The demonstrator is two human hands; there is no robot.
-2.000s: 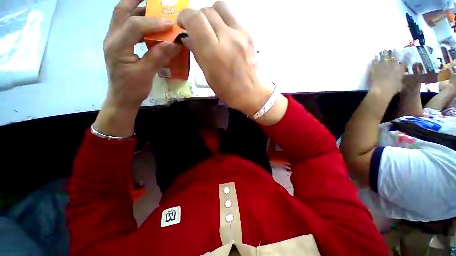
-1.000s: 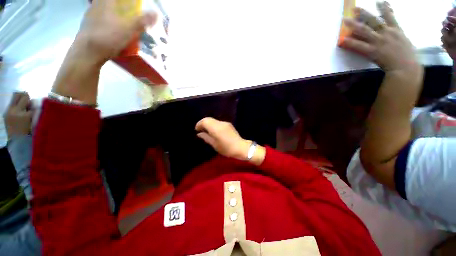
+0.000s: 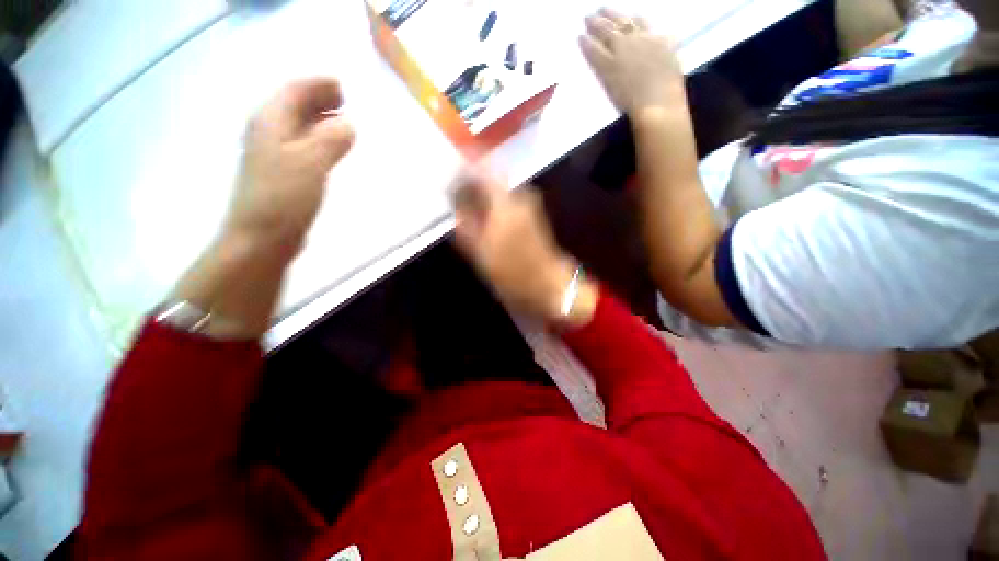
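A printed retail box with a white face, dark product pictures and orange sides lies on the white table at the upper middle. My right hand is blurred at the table's front edge, just below the box's near corner. Its fingertips are at or near that corner; whether they grip it or hold something small cannot be told. My left hand is over the table to the left of the box, blurred, with thumb and fingers apart and nothing visible in it.
The white table has a dark front edge. A coworker's hand rests just right of the box, with the coworker's white sleeve at right. Brown cartons stand on the pale floor at lower right.
The view has turned to the right. My left hand has let go of the orange box it held. My right hand has risen from my lap to the table edge.
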